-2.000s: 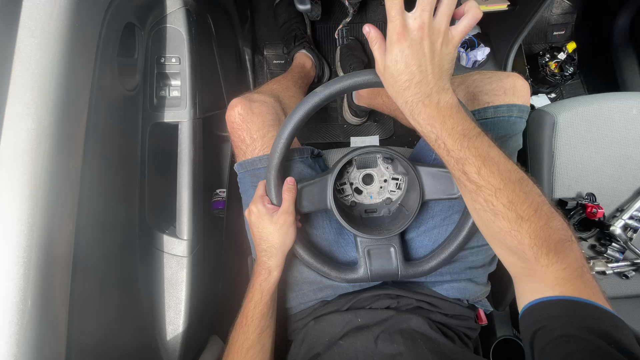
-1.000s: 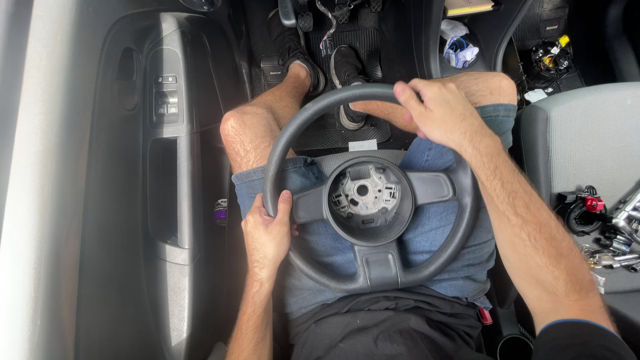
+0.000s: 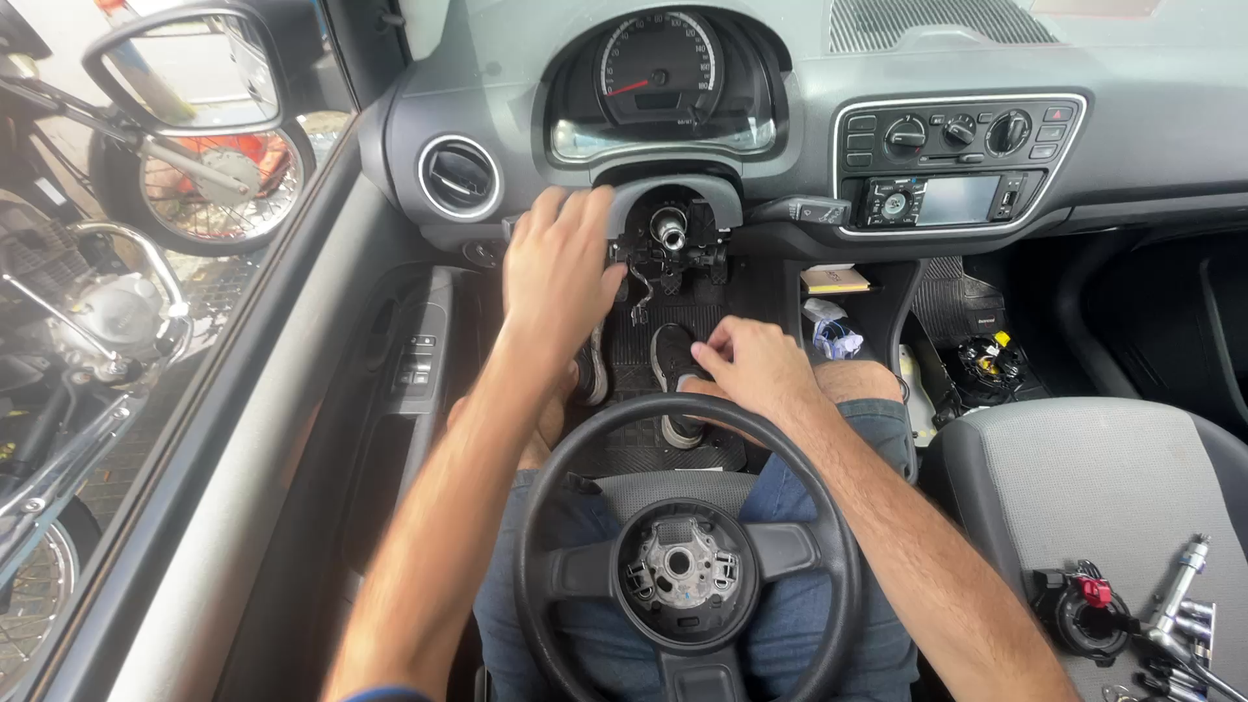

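Observation:
A black steering wheel (image 3: 843, 546), its hub uncovered, lies on my lap, detached from the steering column. Above it stands the bare steering column shaft (image 3: 669, 230) under the instrument cluster (image 3: 658, 83). My left hand (image 3: 561, 263) is raised just left of the column, blurred, its fingers near the column's upper shroud (image 3: 682, 187); whether it touches that cannot be told. My right hand (image 3: 760, 366) hovers above the wheel's upper rim with fingers curled, and nothing shows in it. A wire with a connector (image 3: 641, 297) hangs below the column.
On the passenger seat (image 3: 1102, 478) lie a black ring-shaped part with a red connector (image 3: 1082, 609) and a ratchet with several sockets (image 3: 1175, 634). A coiled part with a yellow connector (image 3: 990, 366) is on the passenger side floor. The door panel (image 3: 424, 341) borders my left side.
Both hands have let go of the steering wheel, which rests on my lap. My left hand has moved up toward the column. The view has tilted up to show the dashboard.

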